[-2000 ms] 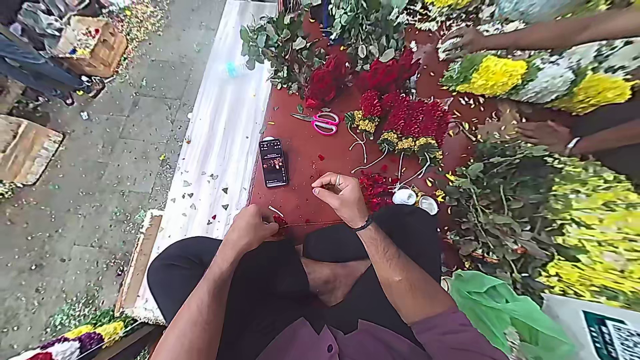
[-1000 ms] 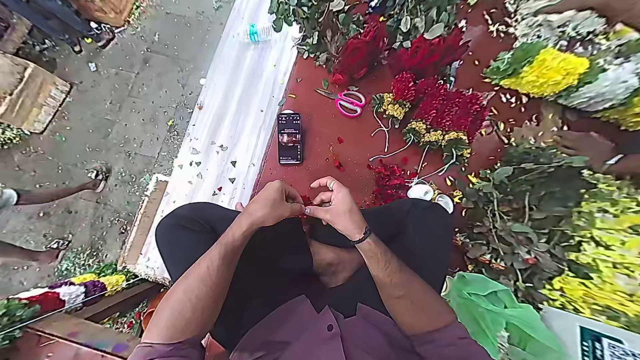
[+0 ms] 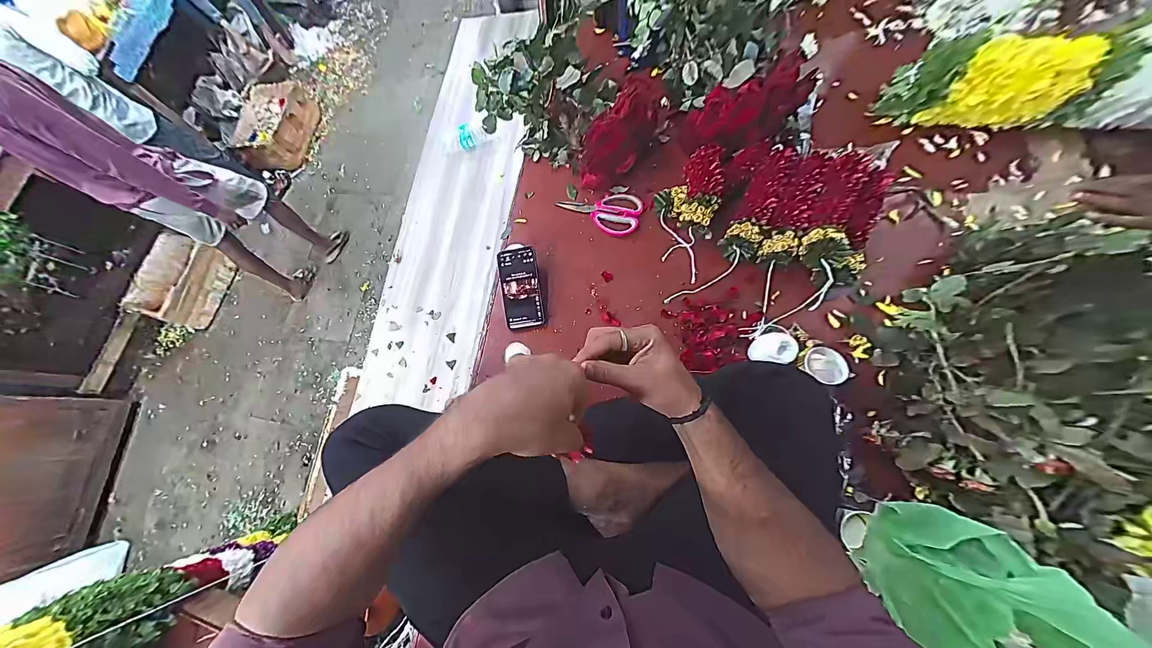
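My left hand (image 3: 537,407) is closed above my lap, with small red petals (image 3: 576,453) showing under its fingers; what it grips is mostly hidden. Touching it at the fingertips is my right hand (image 3: 641,367), thumb and forefinger pinched together, the held thing too small to tell. Beyond them a smartphone (image 3: 522,286) lies on the red surface, with pink-handled scissors (image 3: 616,214) past it. Red and yellow flower garlands (image 3: 801,202) with white strings lie ahead to the right. Loose red petals (image 3: 715,333) and a white thread spool (image 3: 772,347) are beside my right knee.
Leafy stems (image 3: 981,360) and a green plastic bag (image 3: 981,576) are on the right. Red flower bunches (image 3: 625,130) lie at the far side. A white cloth strip (image 3: 441,225) borders the pavement, where a person (image 3: 135,162) walks. Another person's hand (image 3: 1116,200) shows at the right edge.
My hands were apart two seconds ago and came together one second ago; they still touch, with the left now turned back upward. A person in a purple garment has come into view on the left.
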